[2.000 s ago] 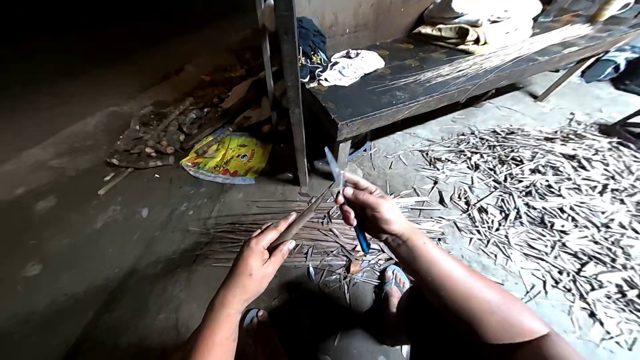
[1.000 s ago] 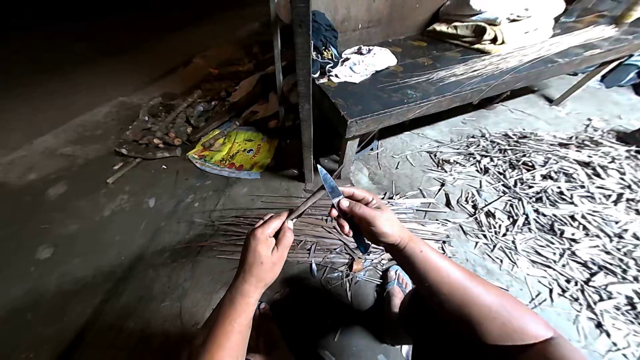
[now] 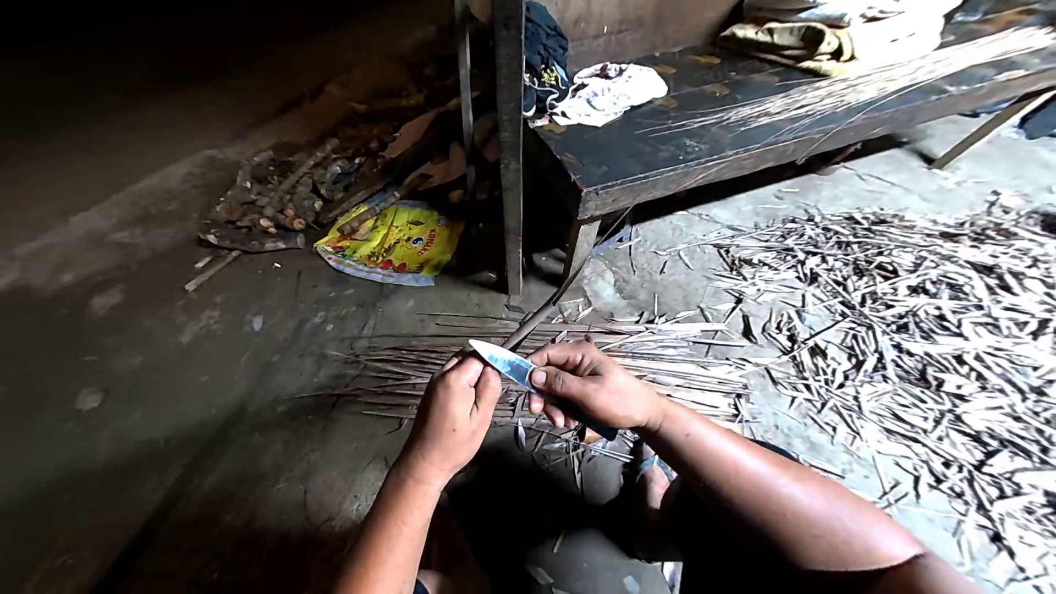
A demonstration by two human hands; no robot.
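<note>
My left hand is closed around the near end of a long brown plant stalk or leaf strip, which slants up and to the right. In my right hand is a knife with a short pointed blade and a dark handle. The blade points up and left, lying across the strip right beside my left fingers; whether its edge touches the strip cannot be told. Beneath and behind both hands, a spread of long thin strips lies on the floor.
A low dark wooden bench bears a white cloth, pale thin sticks and folded fabric. Its post stands ahead. Cut scraps cover the right floor. Firewood and a yellow printed sack lie left.
The knife has tilted from a steep angle to a flatter one, its tip now near my left fingers. The strip extends farther up and right beyond my hands than before.
</note>
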